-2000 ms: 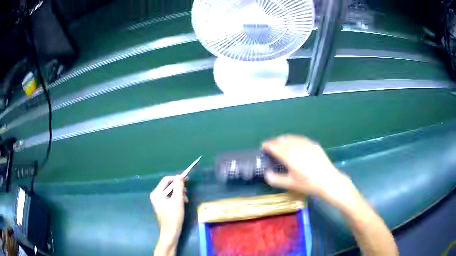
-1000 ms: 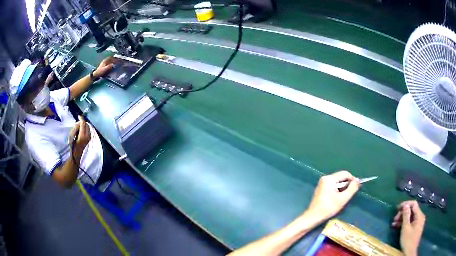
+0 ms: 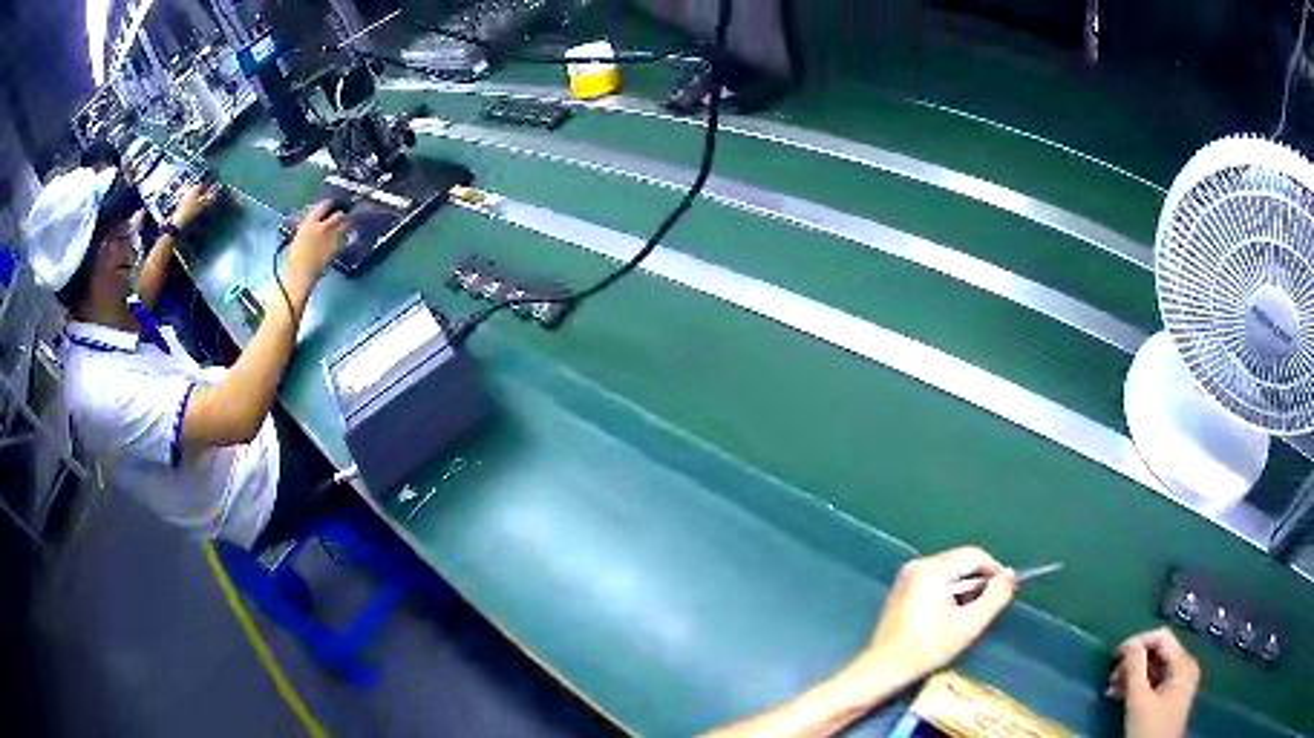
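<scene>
My left hand (image 3: 944, 606) is closed around slim, pointed tweezers (image 3: 1035, 572), whose tip points right over the green bench. My right hand (image 3: 1157, 681) is at the lower right with its fingers curled. I see nothing in it, and the wrist is cut off by the lower edge. A dark four-position module (image 3: 1221, 620) lies on the bench just beyond my right hand, not touching it. The tan band (image 3: 980, 712) of the parts bin shows between my hands at the bottom edge. The bin's red contents are out of view.
A white fan (image 3: 1203, 433) stands beyond my right hand. A grey box (image 3: 404, 397) with a black cable is left of centre. Another module (image 3: 507, 293) lies past it. A masked worker (image 3: 216, 418) sits at left by a black fixture (image 3: 368, 188). Metal strips (image 3: 807, 325) run along the bench.
My view has swung left, then tilted slightly up. My right hand was on the module and is now off it. The other worker's raised arm has reached forward to the fixture.
</scene>
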